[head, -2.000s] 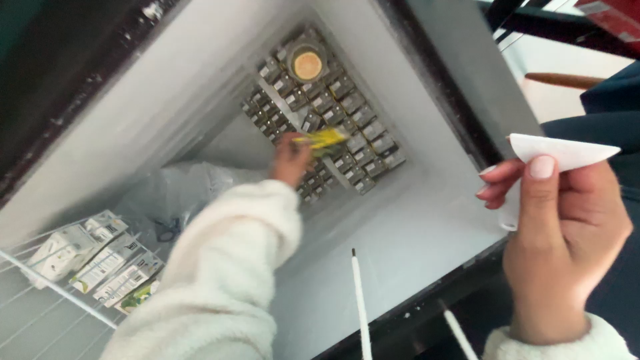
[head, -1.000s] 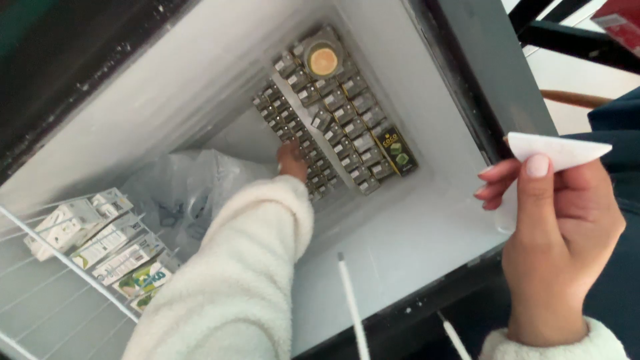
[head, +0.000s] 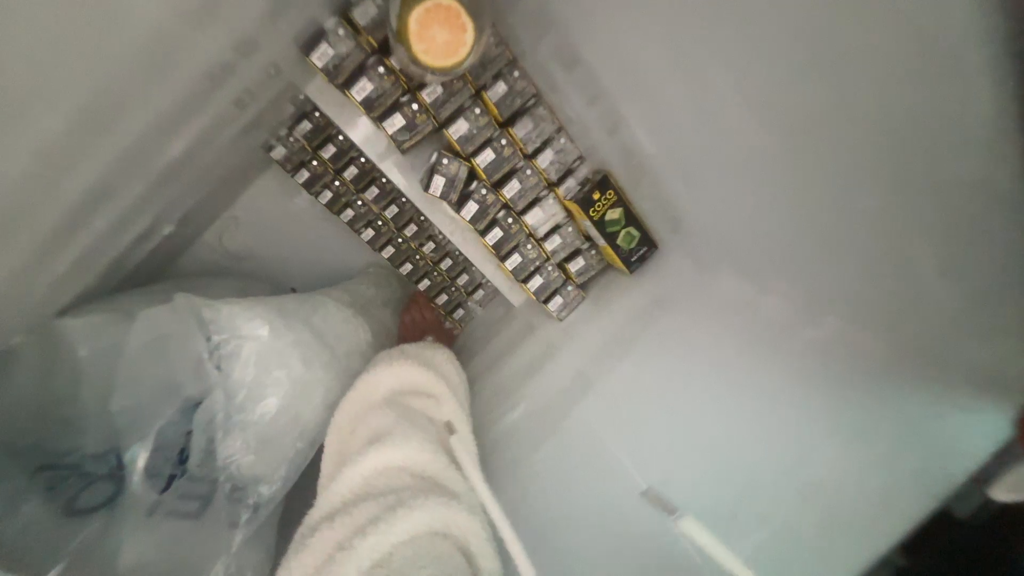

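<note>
My left hand point(head: 428, 318) reaches down to the near end of the lower rows of small dark boxes point(head: 392, 210) on the chest's floor; its fingers are mostly hidden, so its grip does not show. A pale fleece sleeve covers the arm. Beyond a pale divider strip point(head: 448, 222) stand taller rows of dark and yellow boxes point(head: 520, 186), one of them tilted. A black box with green cubes pictured on it point(head: 620, 224) lies face up at their right end. My right hand shows only as a blurred sliver at the right edge; what it holds cannot be told.
A clear plastic bag point(head: 232, 384) fills the lower left. A round container with an orange slice or lid point(head: 441, 34) sits on the far boxes. Smooth pale walls point(head: 760, 240) surround everything. Two white cords point(head: 496, 512) hang in the foreground, one over my sleeve.
The view has moved down closer into the chest. My left hand held a yellow and dark box two seconds ago; a second later that hand was at the lower rows and a black box lay at the right end.
</note>
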